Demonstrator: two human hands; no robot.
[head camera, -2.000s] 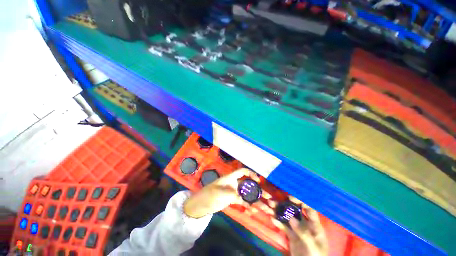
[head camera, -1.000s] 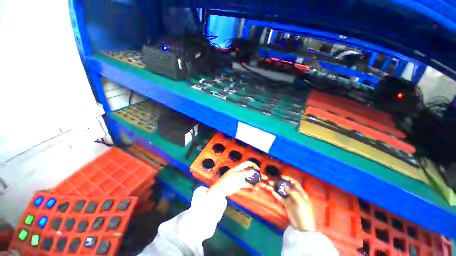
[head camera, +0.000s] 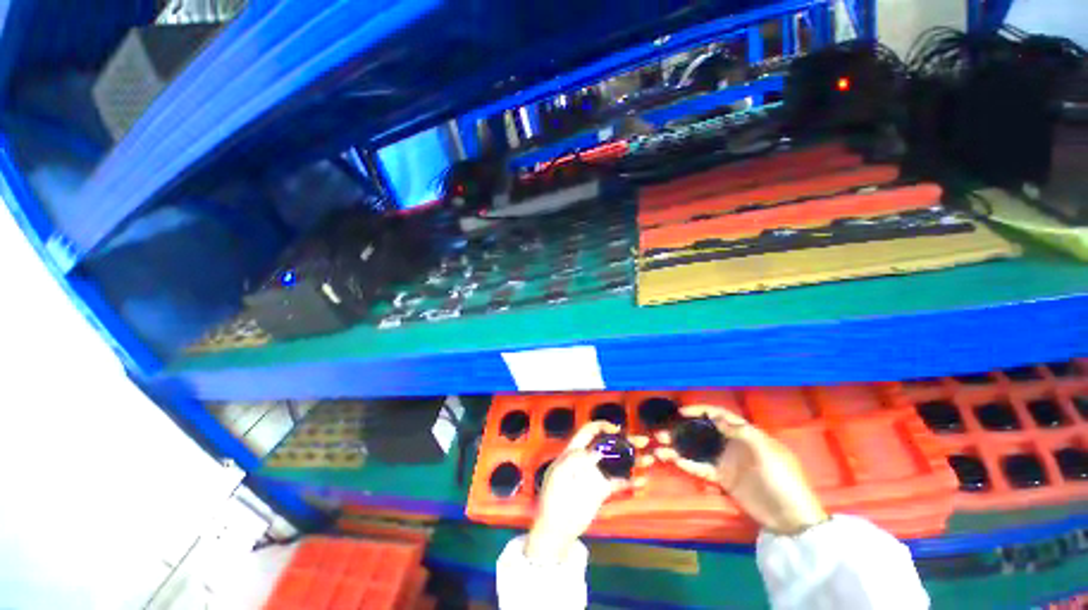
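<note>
My left hand (head camera: 575, 483) holds a round black watch body (head camera: 614, 455) between its fingertips; its screen shows a small whitish-purple glow. My right hand (head camera: 754, 462) holds another round watch body (head camera: 697, 441), whose screen looks dark. The two bodies are side by side, a little apart. Both hands are above an orange compartment tray (head camera: 483, 489). Its left pockets hold round black bodies and its right pockets are bare. My left hand hides part of the lower row. White sleeves cover both wrists.
Another orange tray with round dark bodies lies at right (head camera: 996, 444). The blue shelf beam (head camera: 764, 352) with a white label (head camera: 554, 368) runs above my hands. On the upper shelf are an orange stack over yellow-brown board (head camera: 823, 269) and a black box (head camera: 292, 306). Orange trays (head camera: 340, 574) stand lower left.
The view has turned right and levelled. The tray of square bodies at lower left has left the picture. Both hands still hold their bodies; the right one's screen now looks dark.
</note>
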